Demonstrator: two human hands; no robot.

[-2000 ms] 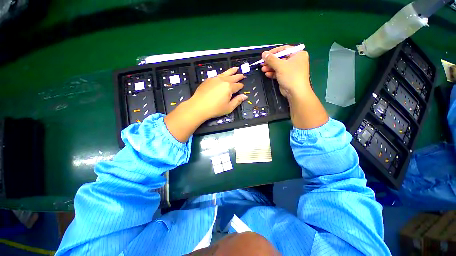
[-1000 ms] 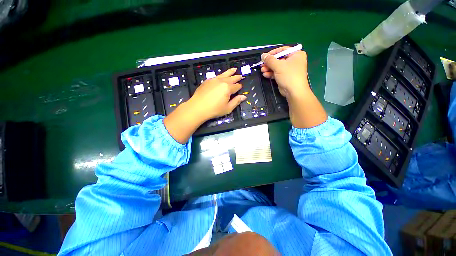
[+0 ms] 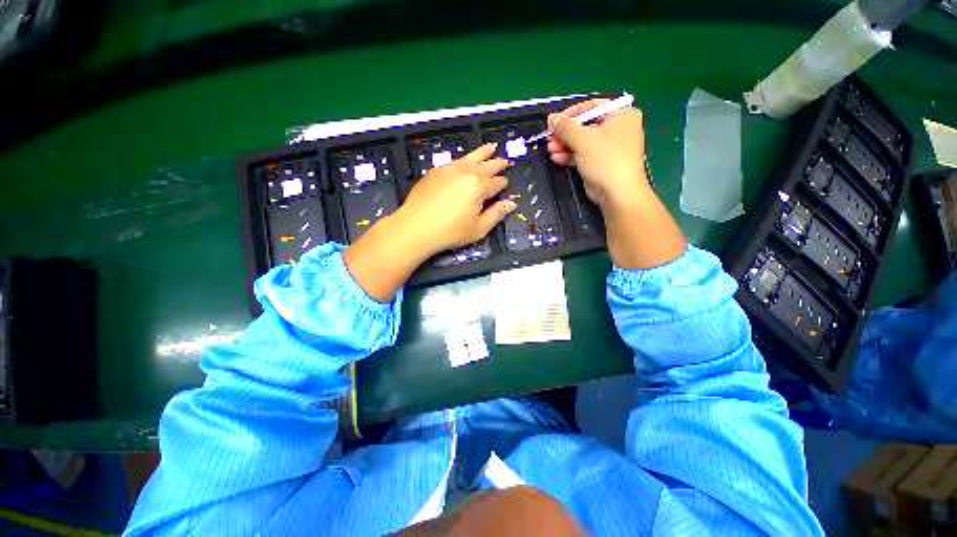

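Observation:
A black foam tray (image 3: pixel 430 275) holds phone housings side by side, each visible one with a white square pad near its far end. My right hand (image 3: pixel 603 157) is shut on white tweezers (image 3: pixel 609 109), whose tip is at the white pad (image 3: pixel 515 147) on the fourth housing (image 3: pixel 533 199) from the left. My left hand (image 3: pixel 451 207) lies flat over the third housing, fingers apart, with fingertips at the edge of the fourth. My left hand holds nothing. The rightmost slot is partly hidden by my right hand and wrist.
Near the front edge lie a cream lined sticker sheet (image 3: pixel 532 304) and a group of white squares (image 3: pixel 466 342). A translucent film piece (image 3: pixel 713 157), a wrapped roll (image 3: pixel 824 65) and another filled tray (image 3: pixel 813 362) are at the right. A black tray (image 3: pixel 50 338) is at the left.
My hands and the tweezers hold nearly the same position. At the far right, the blue sleeve beside the other tray has shifted.

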